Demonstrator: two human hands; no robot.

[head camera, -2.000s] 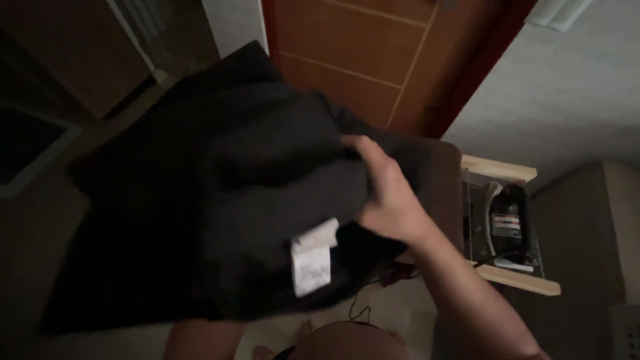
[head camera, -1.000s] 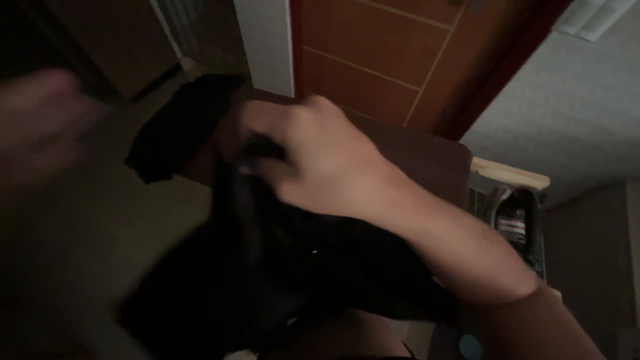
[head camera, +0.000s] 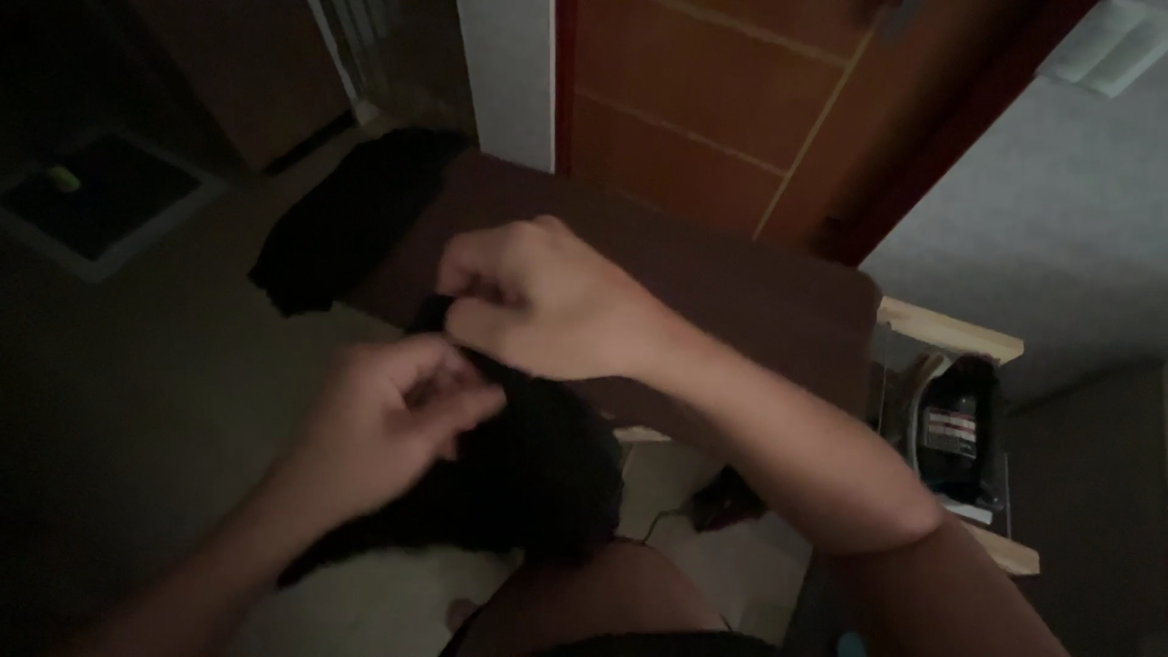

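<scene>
My right hand (head camera: pixel 547 301) pinches the upper edge of a black cloth garment (head camera: pixel 538 465) between thumb and bent fingers. Close beside it, lower left, my left hand (head camera: pixel 411 392) has its fingers curled at the same edge; blur hides whether they grip the cloth. From the hands the garment hangs down in front of my legs. Under and beyond my right arm lies a long, brown-covered ironing board (head camera: pixel 693 265). Another dark cloth (head camera: pixel 356 219) is draped over its far left end.
At the board's right end, a wooden-edged rack (head camera: pixel 954 330) holds a dark iron (head camera: pixel 954 438). A brown door (head camera: pixel 693 100) stands behind the board. A cord runs near a dark object (head camera: pixel 730 500) on the floor. A framed dark mat (head camera: pixel 100 196) lies far left.
The black garment, earlier spread wide over the board, now hangs lower before me. My left hand has come from the far left to beside my right hand.
</scene>
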